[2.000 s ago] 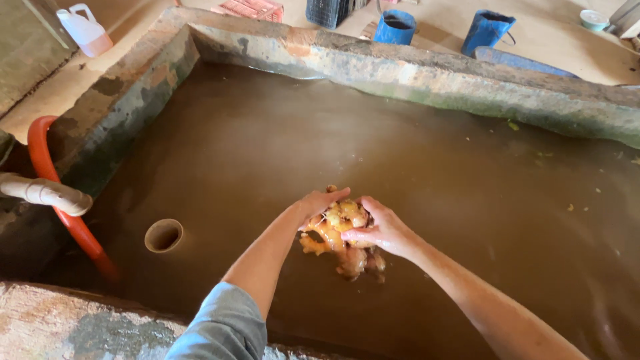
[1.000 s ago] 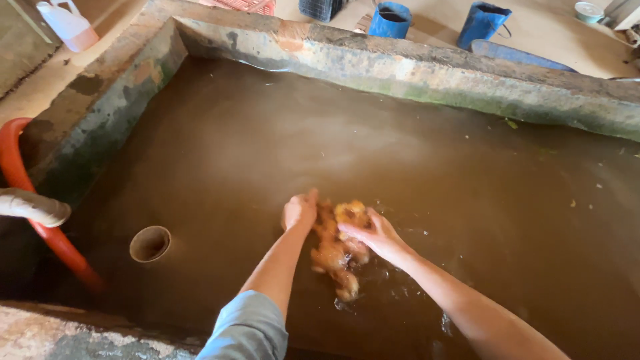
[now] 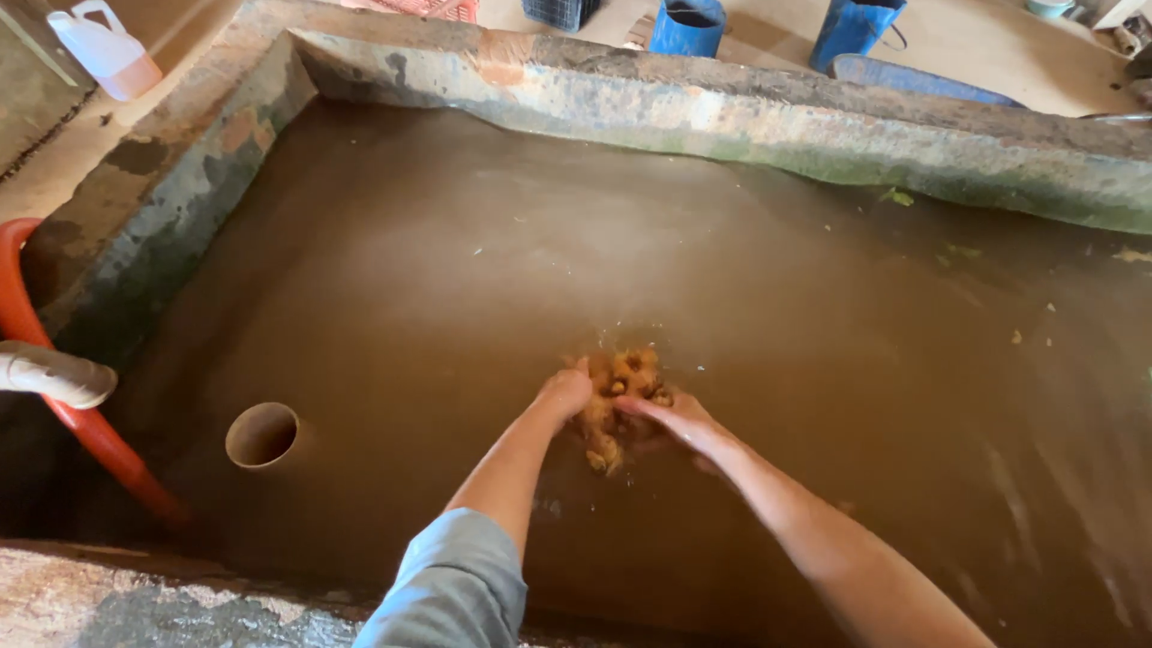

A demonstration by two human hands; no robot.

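A knobbly ginger root clump lies partly under the muddy water of a concrete tank. My left hand grips the clump's left side, its fingers partly hidden by the water. From the right, my right hand holds the same clump, with the thumb across its front and the other fingers mostly submerged. Small splashes and drops surround the root.
An open upright pipe pokes out of the water at left. Beside it are an orange hose and a pale pipe end. Beyond the walls stand a plastic jug, blue containers and a dark crate.
Two seconds ago both hands held the ginger clump above the water; now the clump and fingers are partly submerged. The view has shifted somewhat.
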